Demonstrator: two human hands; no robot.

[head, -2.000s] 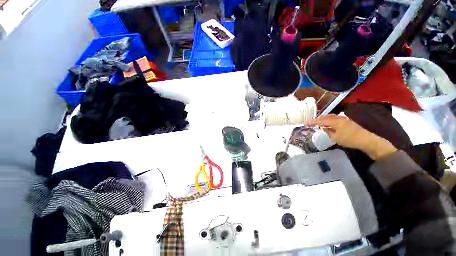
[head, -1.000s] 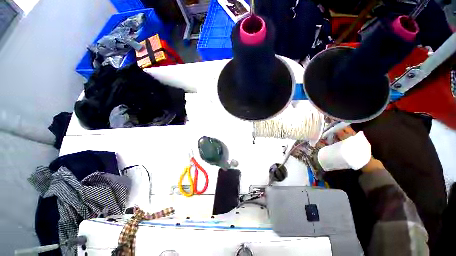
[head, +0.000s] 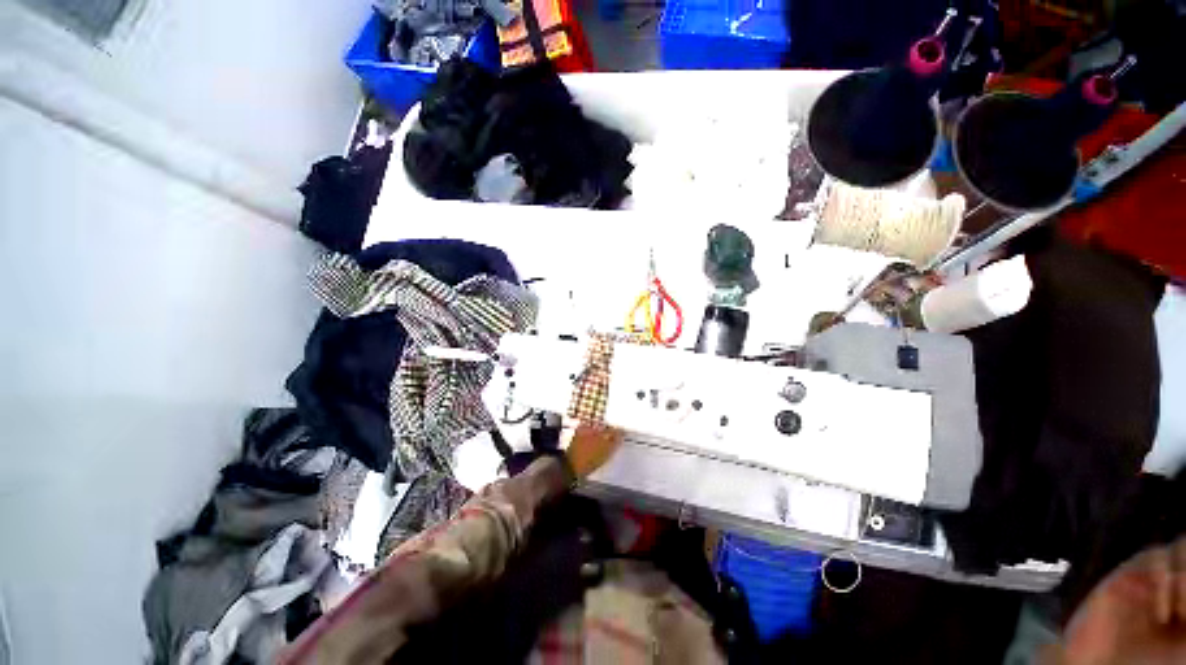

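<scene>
The white sewing machine head (head: 832, 431) lies across the middle, with a plaid scrap (head: 593, 379) tied over its left part. My left hand (head: 592, 451) is at the front of the head near its left end; its fingers are partly hidden, and I cannot tell if they hold anything. My right hand is not clearly visible; only a blurred part of that arm shows at the lower right edge. Checked fabric (head: 436, 312) and navy fabric (head: 351, 383) lie bunched left of the machine. A white thread cone (head: 975, 294) lies behind its right end.
Red and orange snips (head: 656, 316) lie behind the head. Dark thread cones (head: 874, 127) and a cream cone (head: 890, 221) are at the back right. Black pieces (head: 514, 137) lie at the back. A grey fabric heap (head: 241, 539) is at lower left by the wall.
The view has shifted towards the left and the front of the machine. My right hand has left the white thread cone behind the machine. My left hand has come into view at the head's left end.
</scene>
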